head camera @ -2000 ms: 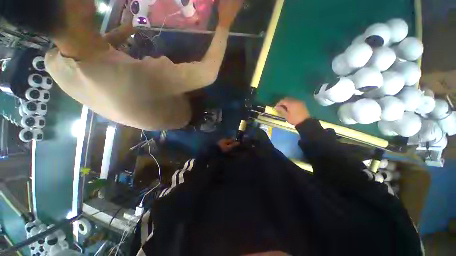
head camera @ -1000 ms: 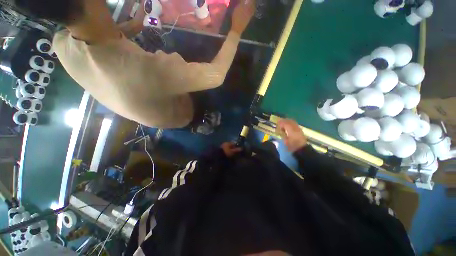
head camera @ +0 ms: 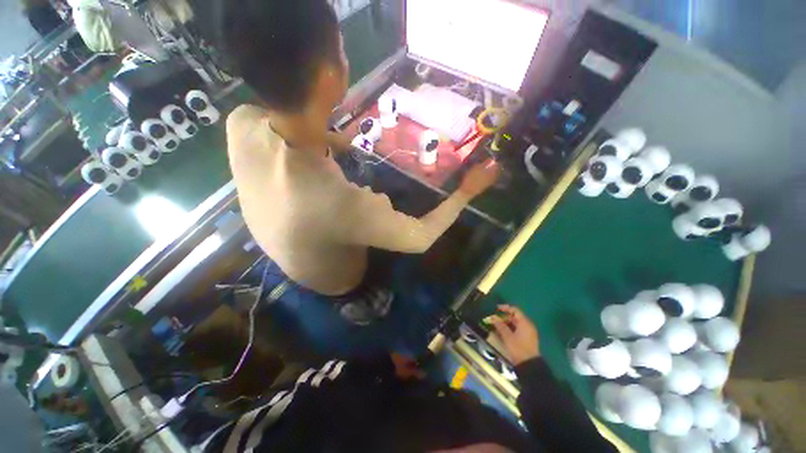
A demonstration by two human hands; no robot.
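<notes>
My right hand [head camera: 516, 334] is at the near corner of the green table [head camera: 566, 257], over the pale yellow edge rail [head camera: 533, 217]. Its fingers are bent, and whether they touch the rail is unclear. My left hand [head camera: 407, 365] is small and dark beside the rail's dark joint, its fingers mostly hidden. A heap of white ball-head cameras [head camera: 638, 405] lies on the table right of my right hand. A row of cameras with black oval faces [head camera: 677, 180] stands along the far side.
A seated person [head camera: 300, 199] is at left front, one hand by the mouse area. Beyond are a pink mat [head camera: 402, 157] with wired cameras, a keyboard [head camera: 442, 111], a bright monitor [head camera: 477, 35], a yellow tape ring [head camera: 491, 121] and a dark case [head camera: 579, 88]. More cameras [head camera: 159, 134] line the left bench.
The view has tilted up, bringing in the monitor, keyboard, dark case and far camera row. My right hand's fingers are less closed around the rail. The seated person remains at the mat.
</notes>
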